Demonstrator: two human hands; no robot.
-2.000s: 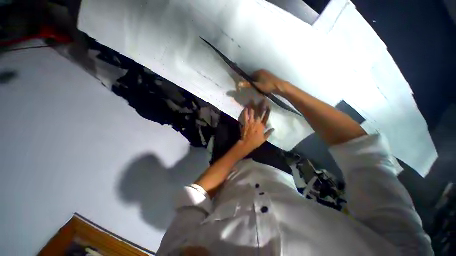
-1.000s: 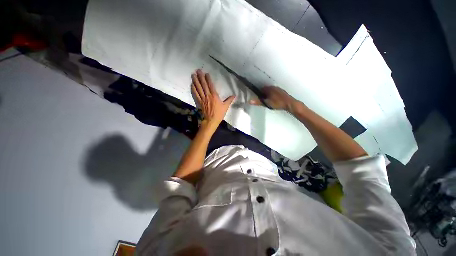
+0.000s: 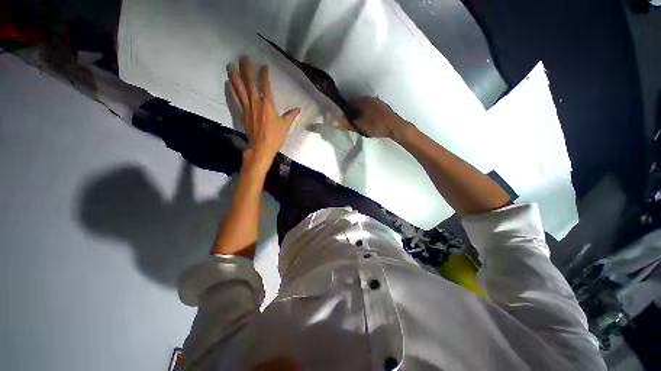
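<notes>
A large white cloth sheet (image 3: 196,54) with faint thin lines lies on the dark grey table (image 3: 471,61). My right hand (image 3: 373,116) is closed around the handles of the fabric shears (image 3: 341,101). A narrow dark shape runs from this hand up and left across the sheet; how much is blade and how much is open cut is hard to tell. My left hand (image 3: 261,116) lies spread on the sheet, left of the shears, holding nothing. The sheet rises in soft folds above the blades.
Dark cloth (image 3: 185,134) lies along the table's near left edge. Small black and white scraps (image 3: 427,239) lie near my body, beside a bright yellow roll (image 3: 461,272). A small dark piece (image 3: 501,182) shows by my right forearm. Clutter is at the lower right.
My left hand has moved left and up, from close to my right hand to flat on the sheet. The dark opening by the shears looks wider, and the sheet's folds are higher.
</notes>
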